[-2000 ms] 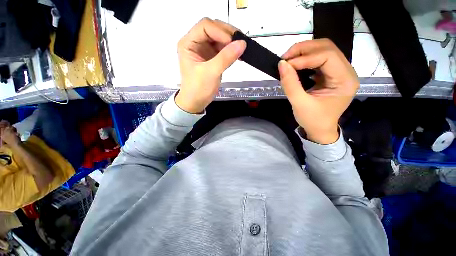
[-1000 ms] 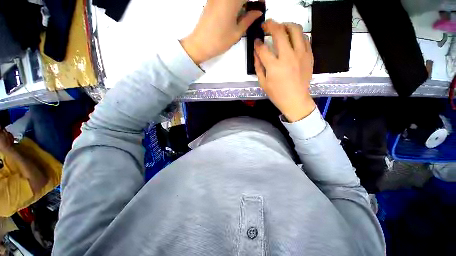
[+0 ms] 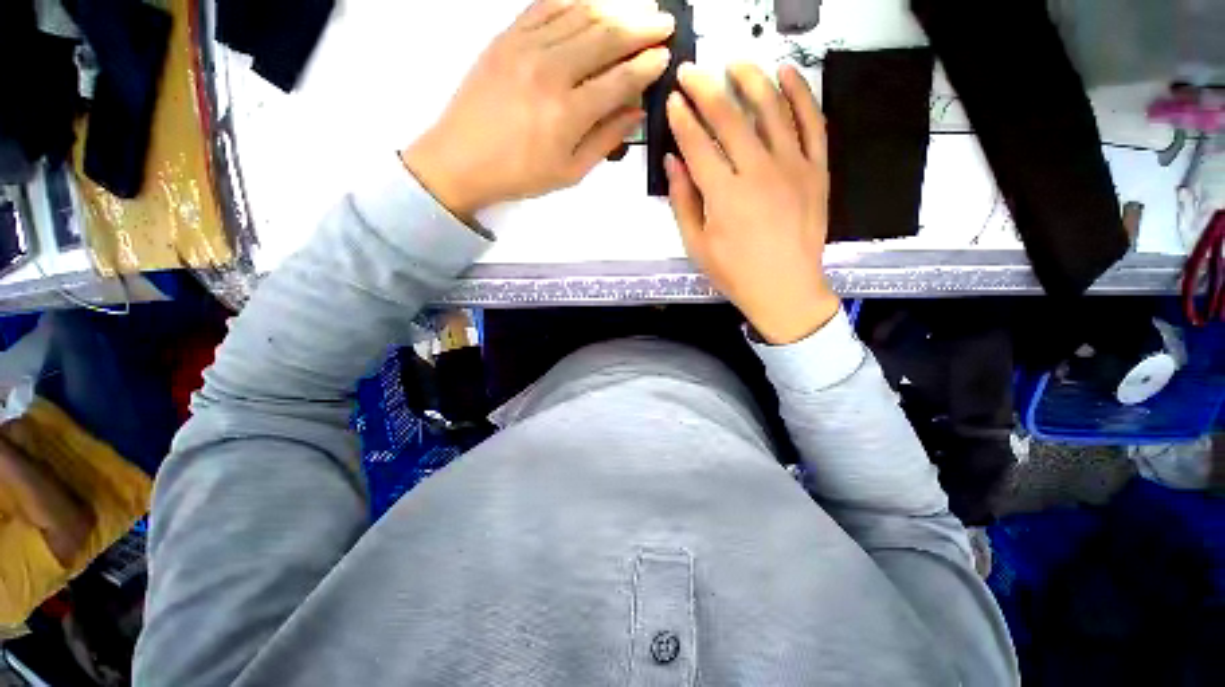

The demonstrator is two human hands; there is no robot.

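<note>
A narrow black fabric strip (image 3: 661, 161) lies on the white table, running away from me between my hands. My left hand (image 3: 544, 108) lies over its left side near the far end, fingers bent. My right hand (image 3: 752, 195) lies flat on its right edge with the fingertips on the fabric. The hands cover part of the strip, and its far end is near the picture's top edge. No needle is clearly visible.
A dark cut piece (image 3: 877, 145) lies right of my right hand. A long black band (image 3: 1034, 141) slants at the right. Red-handled scissors (image 3: 1200, 275) are at the far right. A black pile (image 3: 276, 38) is at upper left. A person in yellow (image 3: 67, 497) is at lower left.
The strip, held up between both hands two seconds ago, now lies on the table. Since one second ago, my left hand has moved slightly left and nearer. The view has shifted a little.
</note>
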